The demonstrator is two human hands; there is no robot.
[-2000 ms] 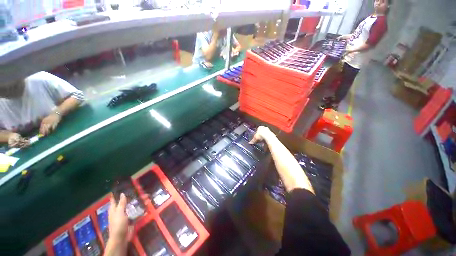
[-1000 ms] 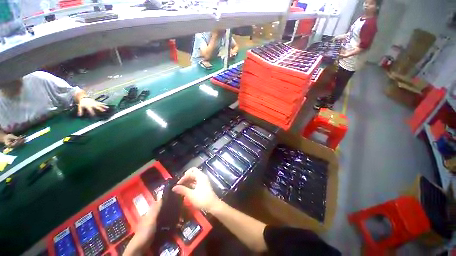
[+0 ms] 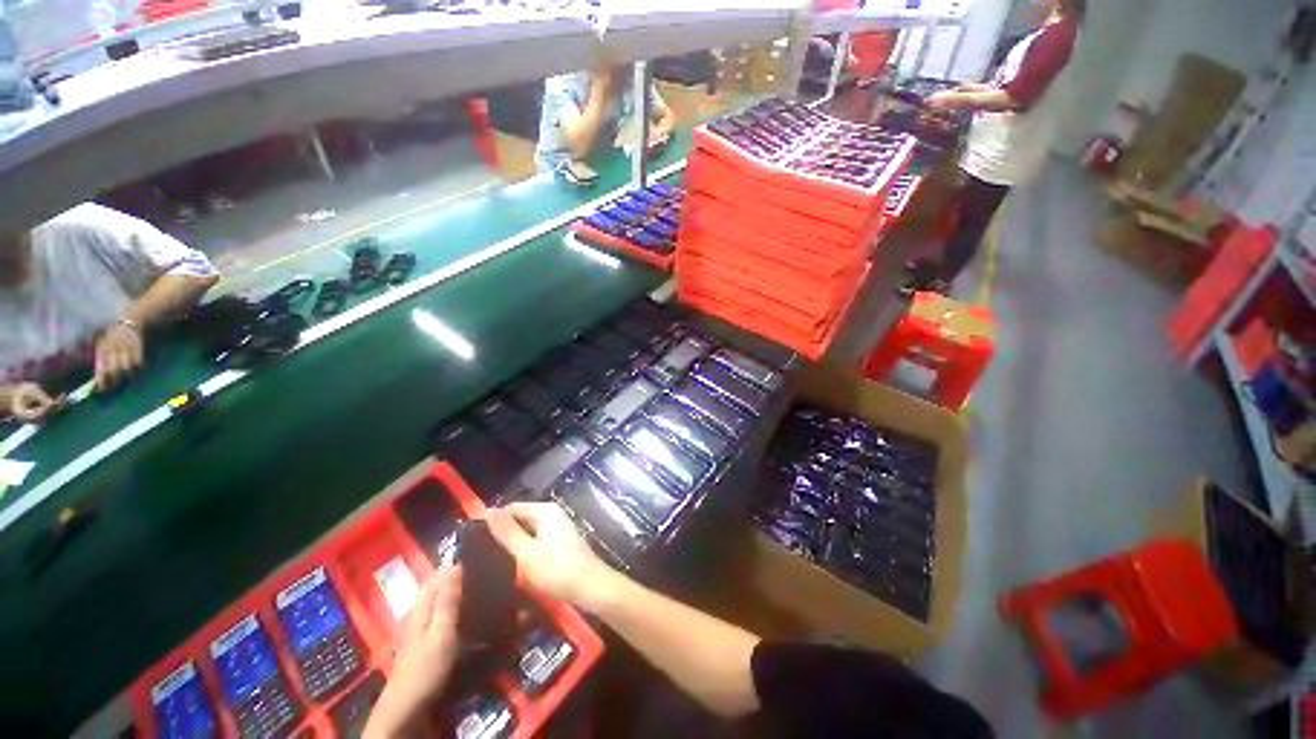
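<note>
My left hand (image 3: 419,653) and my right hand (image 3: 541,546) hold a black phone with a plain dark back (image 3: 488,580) between them, above the red phone tray (image 3: 378,537). The right fingers touch its upper end; the left hand grips its side. Whether the cover is fully seated cannot be told. Three phones with blue screens (image 3: 312,612) lie face up in the tray's far-left pockets. Other dark phones lie in pockets near my hands, partly hidden. One pocket beside them shows a pale label patch (image 3: 394,585). The black cover tray (image 3: 635,419) adjoins on the right.
An open carton (image 3: 945,505) with black trays stands right of the bench. Behind are a tall stack of red trays (image 3: 779,238) and red stools (image 3: 931,354). Black parts (image 3: 260,321) lie across the green belt near a seated person. Another person stands at back right.
My right hand has come from the cover tray to my left hand over the red tray. In the last second both hands moved slightly left with the phone. The person opposite drew a hand back.
</note>
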